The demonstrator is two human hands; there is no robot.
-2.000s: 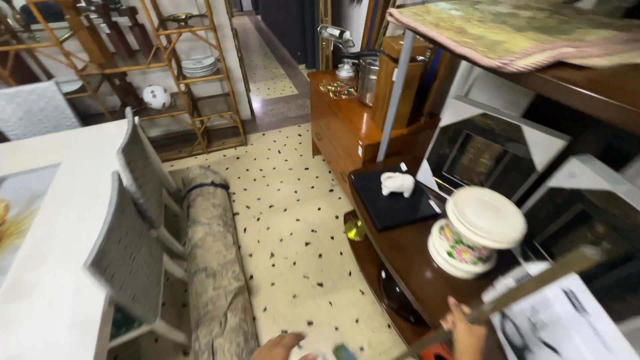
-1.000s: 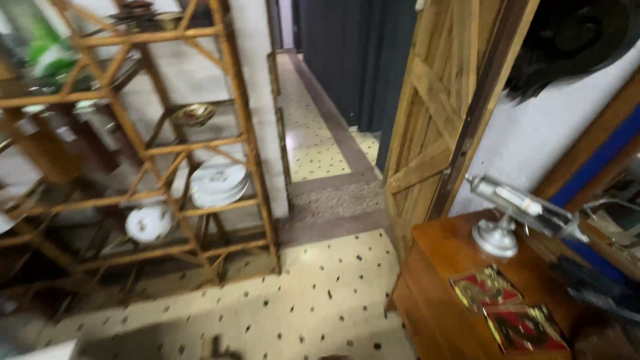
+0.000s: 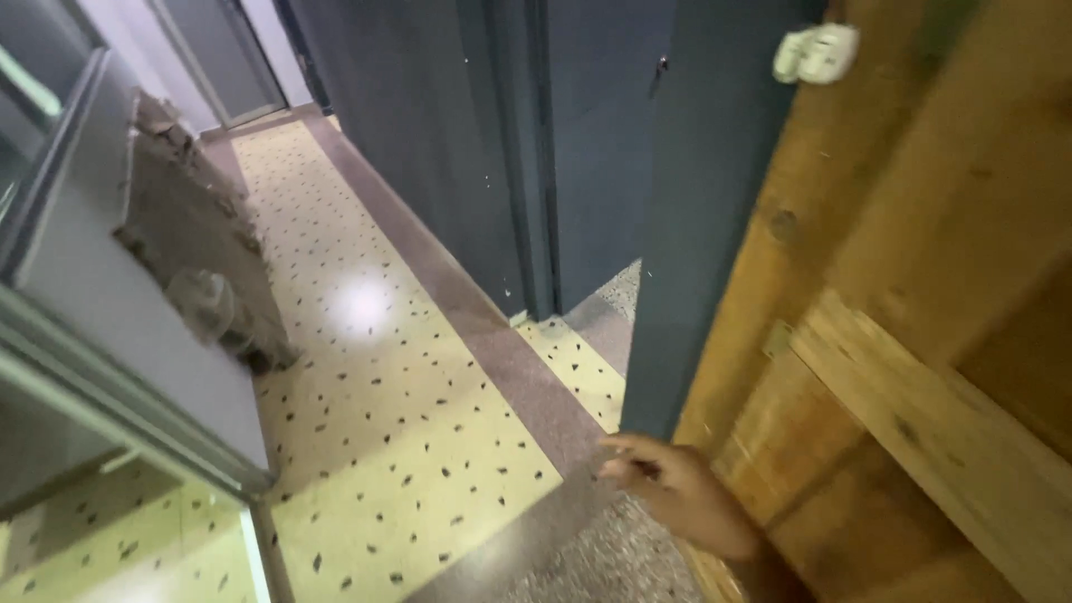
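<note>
My right hand (image 3: 678, 490) reaches in from the lower right, slightly blurred, with its fingers loosely curled; whether anything is between them cannot be told. It is in front of the lower edge of a wooden plank door (image 3: 871, 402), beside the dark grey door panel (image 3: 712, 209); contact is not clear. My left hand is out of view. A small white fitting (image 3: 819, 54) is at the top of the wooden door's edge.
A speckled floor (image 3: 402, 402) runs down a corridor past dark grey walls (image 3: 427, 151). At left are a metal-framed glass panel (image 3: 126, 402) and a grey piece with ragged edges (image 3: 201, 226). A grey door (image 3: 222, 54) stands at the far end.
The view has moved from the furniture to the wooden door and corridor. Both hands showed near the shelf two seconds ago; now only my right hand shows, by the door.
</note>
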